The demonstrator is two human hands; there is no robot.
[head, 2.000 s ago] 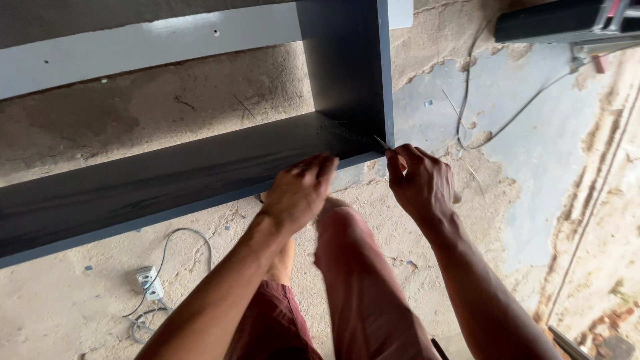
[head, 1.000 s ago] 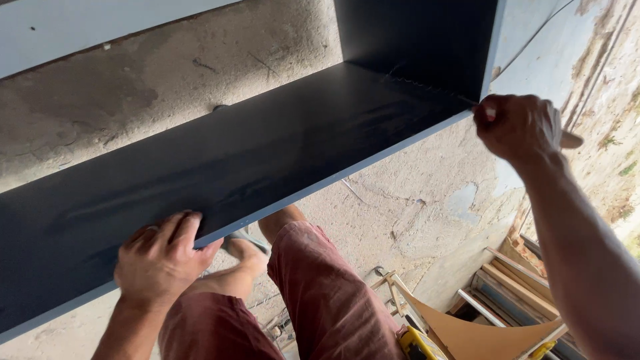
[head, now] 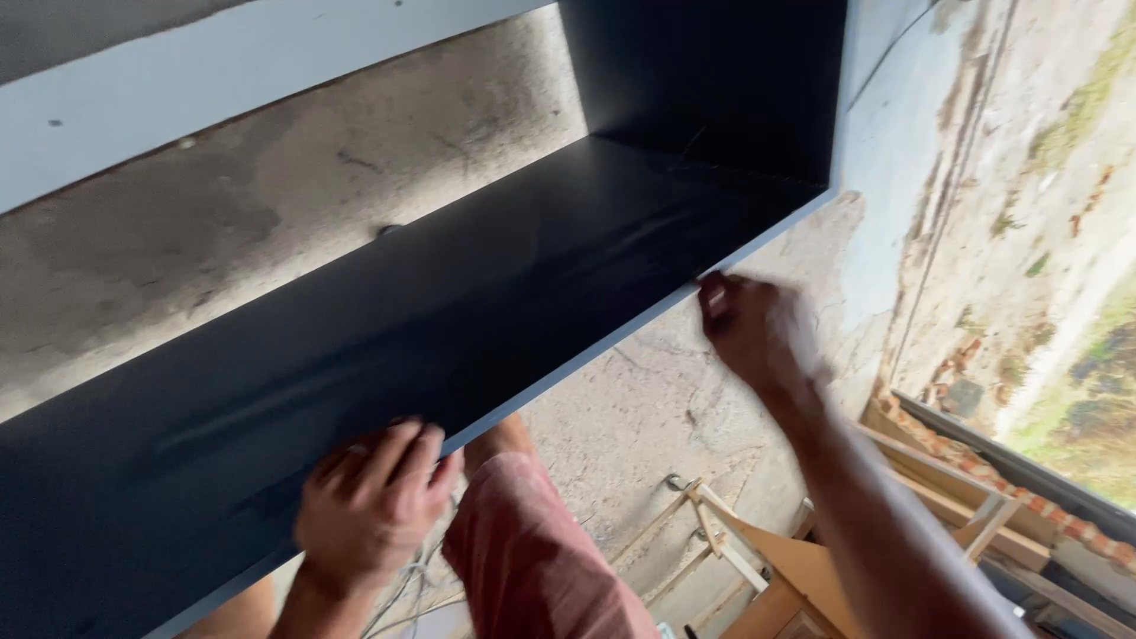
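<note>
A long dark board (head: pixel 426 293) joins an upright dark end panel (head: pixel 710 80) at a corner, like an open cabinet or shelf frame. Both have lighter bluish front edges. My left hand (head: pixel 377 497) rests over the long board's front edge, fingers on its inner face. Farther right, my right hand (head: pixel 754 333) is at the same edge, its fingers pinched together and blurred. Something small and pale may show between those fingers, but what it is cannot be told. A light strip panel (head: pixel 160 98) with small dark holes runs along the upper left.
Rough concrete floor (head: pixel 621 417) shows below the frame, with my leg in reddish shorts and grey cables near it. Wooden pieces (head: pixel 976 506) and a folding wooden frame (head: pixel 710 515) lie at the lower right. A weathered wall (head: pixel 985 231) stands at the right.
My right hand has moved from the corner of the frame leftward along the long board's front edge. My left hand stays on that edge. The view has shifted.
</note>
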